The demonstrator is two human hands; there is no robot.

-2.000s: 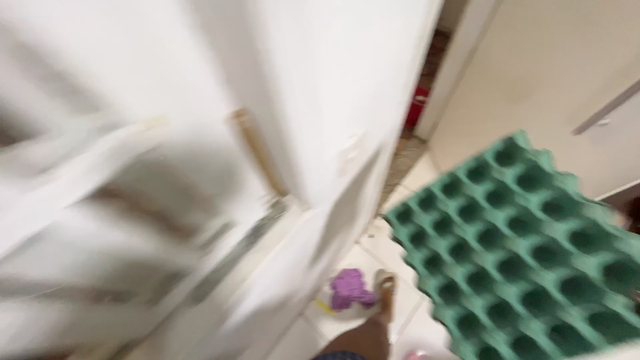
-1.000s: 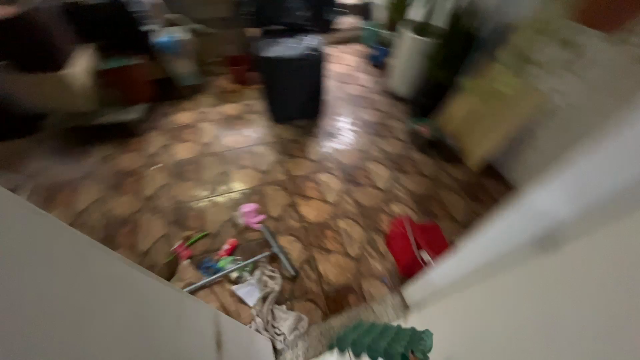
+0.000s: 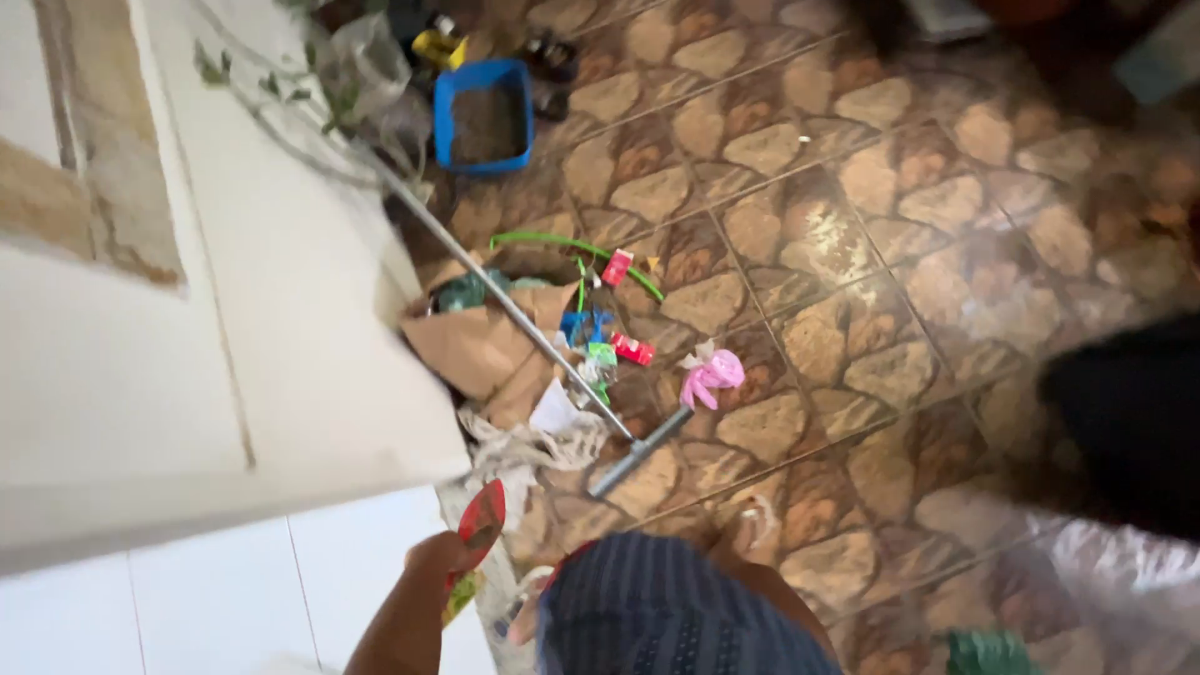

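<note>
At the bottom left, my left hand point(image 3: 437, 557) is closed around a red item point(image 3: 482, 527), seemingly a packet, with a yellow-green part showing below the fingers. It is above the doorway edge, left of my striped shorts. The corner of a green egg tray point(image 3: 986, 652) shows at the bottom right; my right hand is out of view, so what supports the tray cannot be seen. Ahead, a floor squeegee point(image 3: 641, 454) lies across a brown paper bag point(image 3: 492, 342) of refuse. A tied pink plastic bag point(image 3: 712, 377) touches the squeegee's head.
Wrappers point(image 3: 631, 350), a green strip point(image 3: 567, 242) and a whitish rag point(image 3: 544, 445) lie beside the paper bag. A blue basin point(image 3: 484, 115) stands farther off. A white wall point(image 3: 309, 281) borders the left. A blurred black object point(image 3: 1134, 422) is at the right.
The view has moved from white indoor tiles through the doorway to the stone-patterned floor. My left hand with the red item has come into view. Less of the egg tray shows.
</note>
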